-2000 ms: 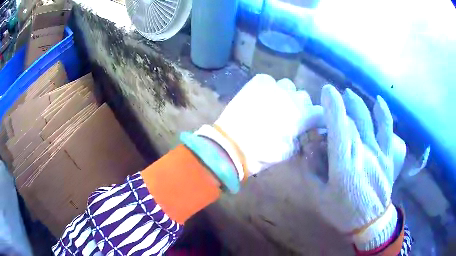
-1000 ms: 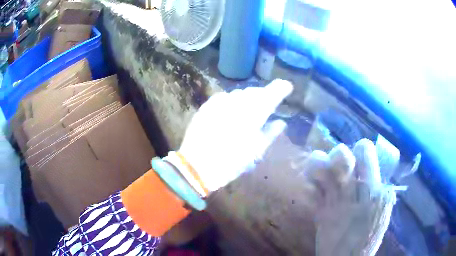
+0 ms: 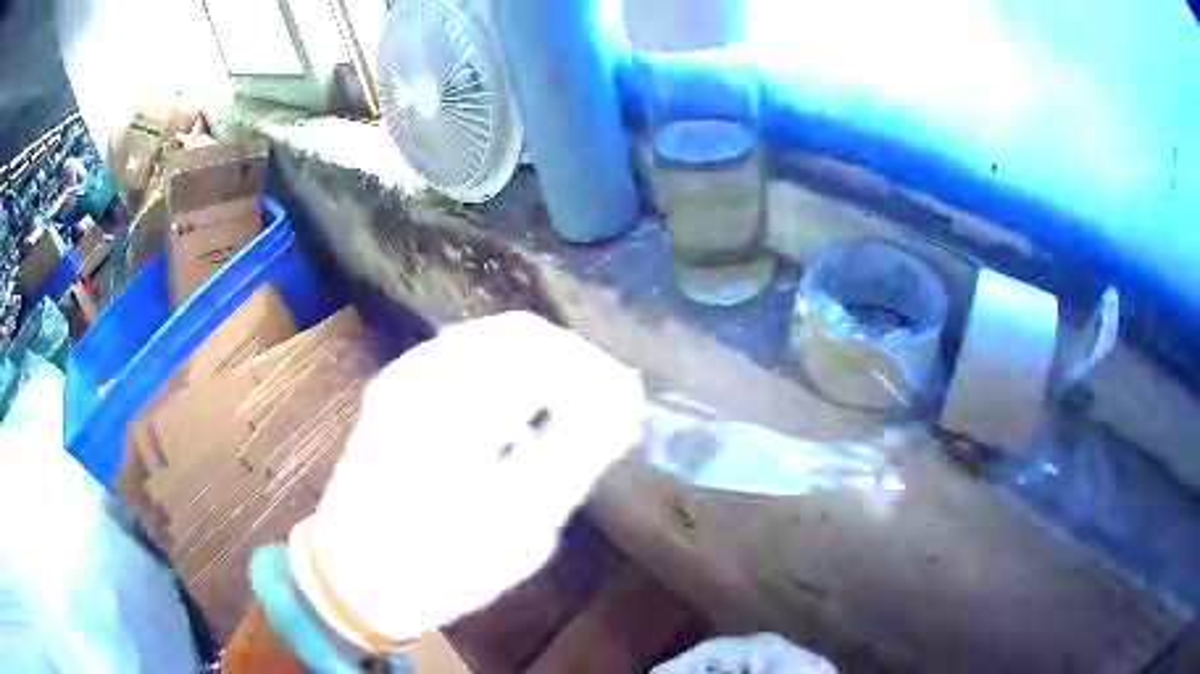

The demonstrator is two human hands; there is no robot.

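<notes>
My left hand [image 3: 487, 461], in a white knit glove, is at the centre left with its fingers closed. A crumpled clear plastic strip [image 3: 776, 461] runs out from its fingers to the right, over the edge of the ledge. My right hand [image 3: 744, 654], also white-gloved, is cut off by the bottom edge; its fingers are hidden. A roll in clear film [image 3: 869, 356] stands on the ledge, with a pale wide roll [image 3: 1003, 356] to its right. Brown cardboard [image 3: 612, 625] shows below my left hand.
The stained ledge also holds a small fan [image 3: 448, 99], a tall blue cylinder [image 3: 566, 145] and a clear jar of liquid [image 3: 712, 198]. Leaning carton blanks [image 3: 257, 435] and a blue crate [image 3: 119, 382] stand at the left. White plastic [image 3: 79, 527] lies at the lower left.
My left hand has moved down and left, away from the ledge, with the clear strip now trailing from it. My right hand has dropped to the bottom edge, uncovering the rolls.
</notes>
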